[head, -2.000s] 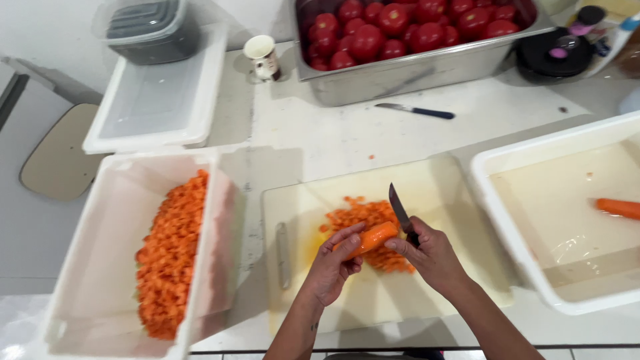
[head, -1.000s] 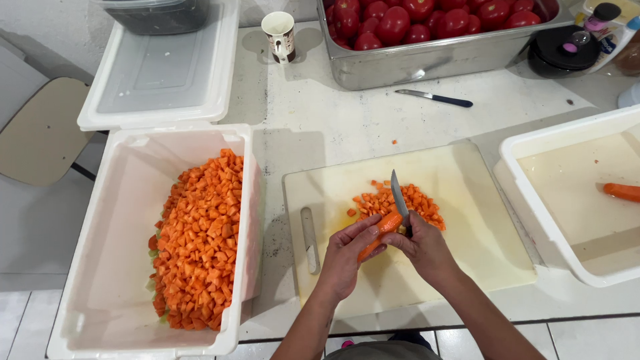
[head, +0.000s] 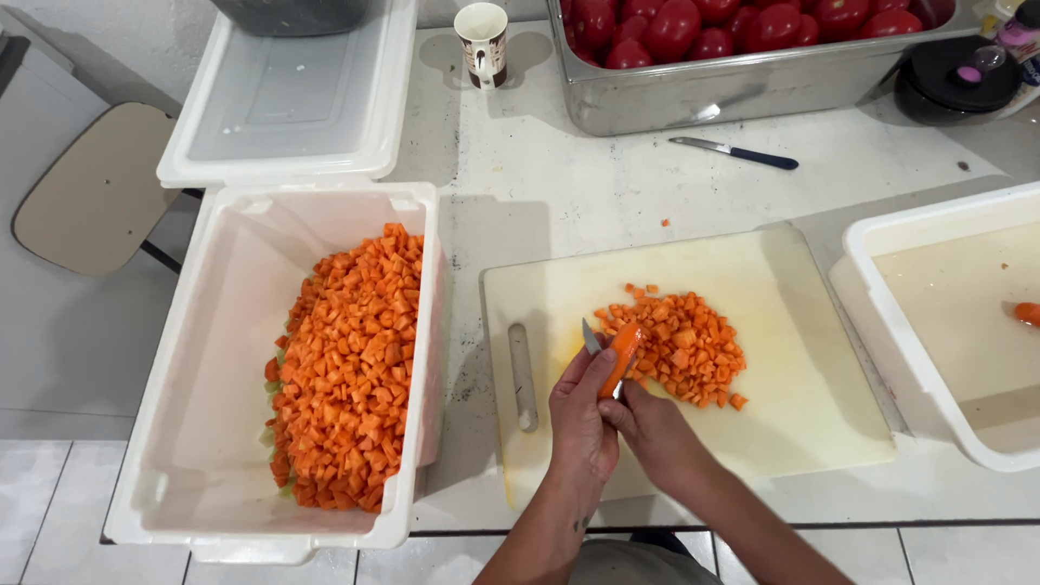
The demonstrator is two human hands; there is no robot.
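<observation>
My left hand (head: 582, 406) grips a peeled carrot (head: 621, 357) over the lower left part of a white cutting board (head: 796, 325). My right hand (head: 660, 426), just to its right, holds a knife (head: 591, 337); its tip shows beyond the left side of the carrot, while its handle is mostly hidden by my fingers. Beyond both hands a heap of diced carrot (head: 682, 349) lies on the board. To the left, a white plastic bin (head: 203, 366) holds a large pile of diced carrot (head: 349, 382) with some pale green pieces beneath.
A second knife (head: 735, 153) lies behind the board, near a steel pan (head: 715, 93) of tomatoes (head: 772, 28). A mug (head: 482, 45) stands by a plastic lid (head: 284, 106). At right are a white tub (head: 902, 325) with liquid and a carrot (head: 1028, 314), and a black-lidded container (head: 959, 77).
The knife in my right hand has gone from pointing up beyond the carrot to lying across it, its tip now at the left. My left hand still holds the carrot.
</observation>
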